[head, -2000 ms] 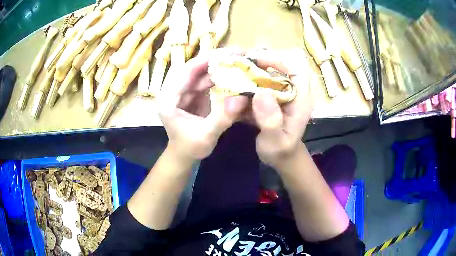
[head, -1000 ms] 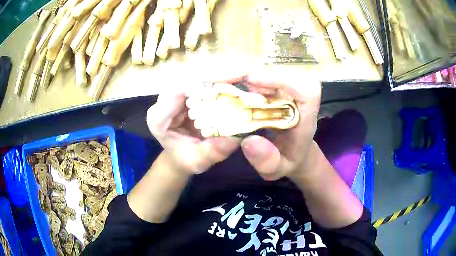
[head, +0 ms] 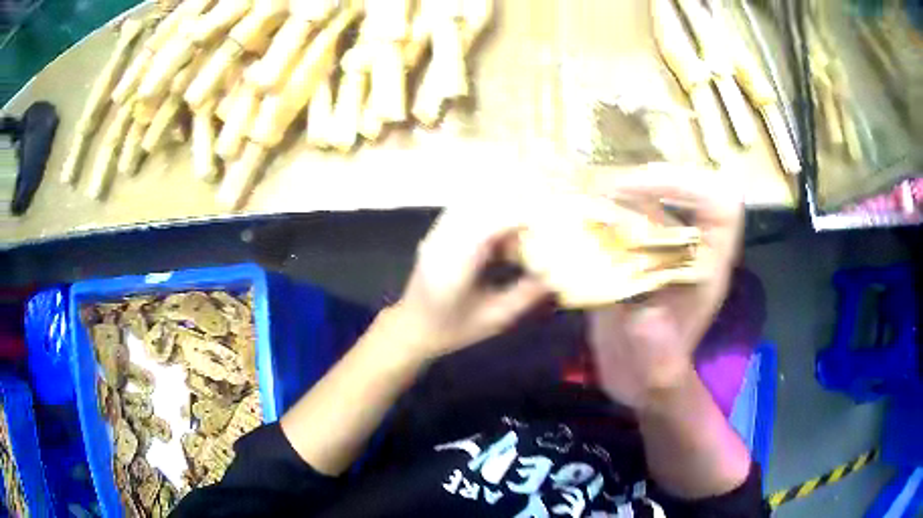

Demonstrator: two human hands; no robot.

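Observation:
A cream-yellow skeleton foot shell (head: pixel 597 265) is held above the lap, just off the bench's front edge, blurred and overexposed. Its toe end points left and its narrow hollow end points right. My right hand (head: pixel 673 293) grips it around the right end, fingers behind and thumb in front. My left hand (head: pixel 476 273) is at the toe end, its fingers curled close to the shell; the blur hides whether they still touch it. The inside of the shell is not clear.
Cream skeleton legs (head: pixel 253 81) are piled at the bench's left and centre, with more legs (head: pixel 719 81) at right beside a clear panel. A crusted work pad (head: pixel 622 132) lies between. A black curved object (head: pixel 36 152) is far left. A blue bin (head: pixel 265 354) holds brown sole pieces (head: pixel 207 354).
Both hands and the foot shell have moved right and slightly down. My left hand has drawn back towards the toe end. The view has shifted, showing more of the black object.

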